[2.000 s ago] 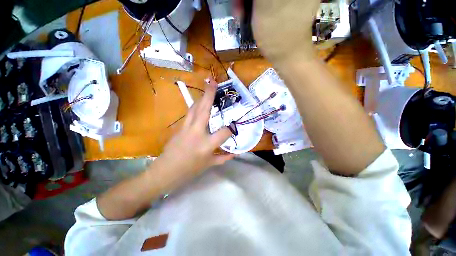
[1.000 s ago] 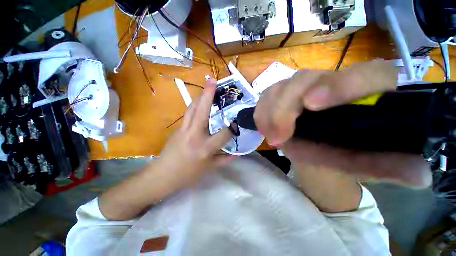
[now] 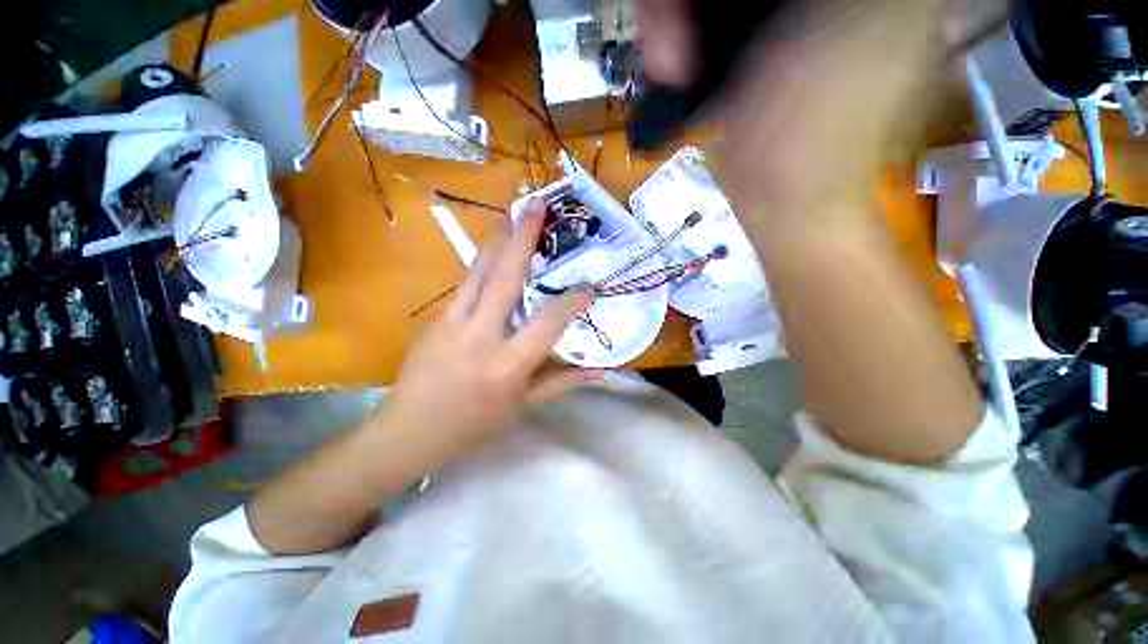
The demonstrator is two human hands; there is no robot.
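Observation:
A white camera housing lies open side up on the orange bench, close in front of me, with wire leads in its square opening and more wires across its round part. My left hand rests on its left side, fingers on its edge, holding it. My right hand is raised above the bench and blurred. It is around the black electric screwdriver, whose tip end points down-left, away from the housing. A white back cover lies touching the housing's right side.
Another open camera unit is at left beside a black parts tray. A unit with hanging wires stands at the back. Camera units with black fronts stand at right. A pale box with a metal mechanism is behind my right hand.
My right hand and the screwdriver have lifted from the housing up towards the back, uncovering the back cover and wires. My left hand has stayed on the housing.

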